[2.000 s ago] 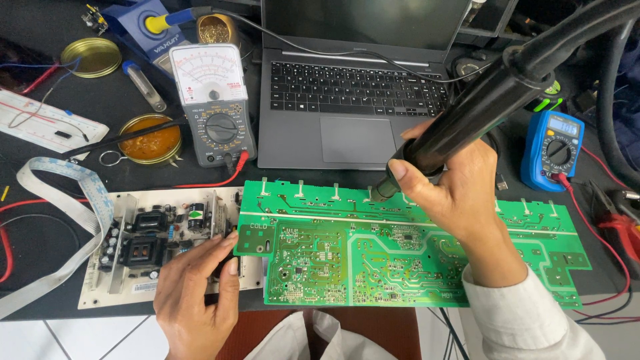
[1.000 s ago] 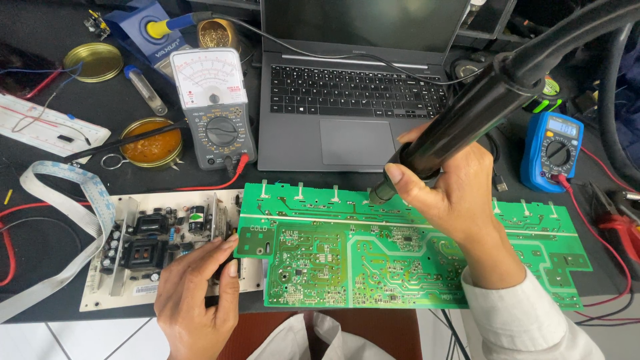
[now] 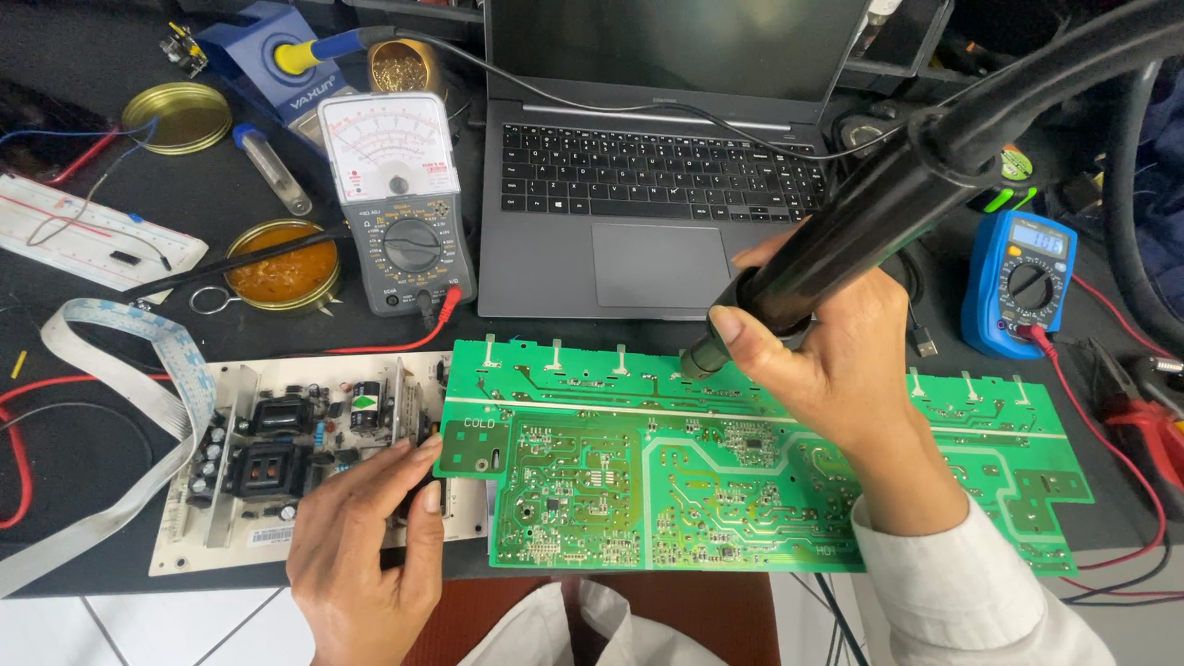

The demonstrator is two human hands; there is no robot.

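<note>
My right hand [image 3: 832,351] is wrapped around the black handle of a hot air tool [image 3: 832,222], whose metal nozzle [image 3: 705,357] points down at the upper part of a long green circuit board [image 3: 573,499]. The thumb lies along the handle's lower end. My left hand [image 3: 370,555] rests at the board's left end, fingertips at its edge beside the word COLD; whether they grip it is hard to tell. Under that hand and partly beneath the green board lies a pale power supply board [image 3: 176,541] with black transformers, capacitors and metal heatsinks.
Behind the boards stand a laptop [image 3: 546,268] and an analog multimeter [image 3: 412,245]. A blue digital multimeter [image 3: 1017,282] and red-handled pliers [image 3: 1156,435] lie at right. At left are a flux tin [image 3: 287,273], a breadboard [image 3: 74,231], a white ribbon cable [image 3: 120,518] and a soldering iron holder [image 3: 268,65].
The nozzle has shifted slightly to the right along the green board's upper strip since the earliest frame. My left hand has stayed at the board's left end.
</note>
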